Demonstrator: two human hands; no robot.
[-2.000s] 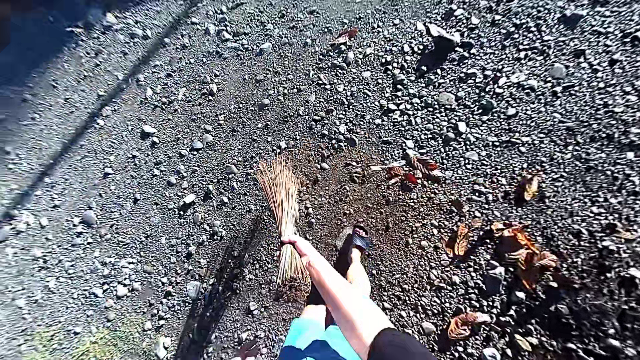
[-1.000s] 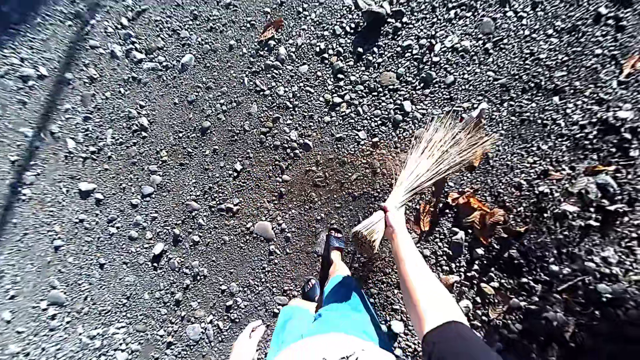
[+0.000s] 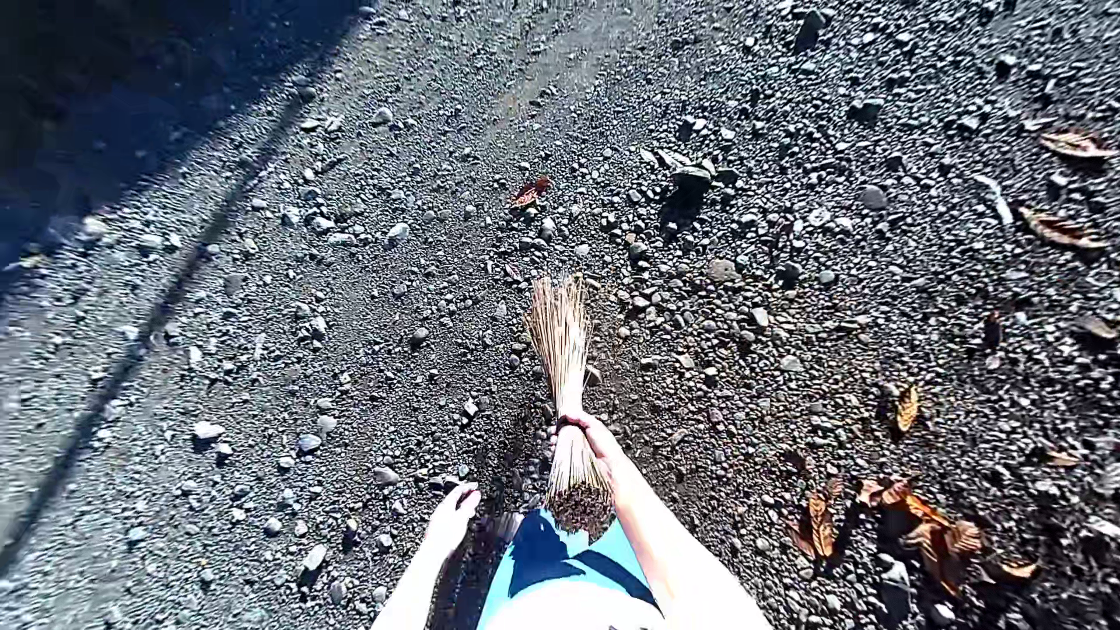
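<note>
A stick broom [image 3: 561, 346], a bundle of thin pale sticks bound near its lower part, is gripped at the binding by my right hand [image 3: 597, 442]. Its splayed tips point away from me over the gravel, and the dark butt ends lie in front of my blue shorts [image 3: 560, 560]. Left of the butt ends, my left hand [image 3: 453, 516] is raised, its fingers slightly curled and apart, with nothing seen in it.
Grey gravel [image 3: 420, 385] with loose stones spreads all round. Dry brown leaves [image 3: 941, 534] lie at the lower right, a red-brown leaf [image 3: 530, 192] lies ahead, and a larger stone [image 3: 693, 178] sits right of it. Deep shadow covers the upper left.
The broom has swung from the right side to in front of me and now points straight ahead, still in my right hand. My left hand has come into view beside it.
</note>
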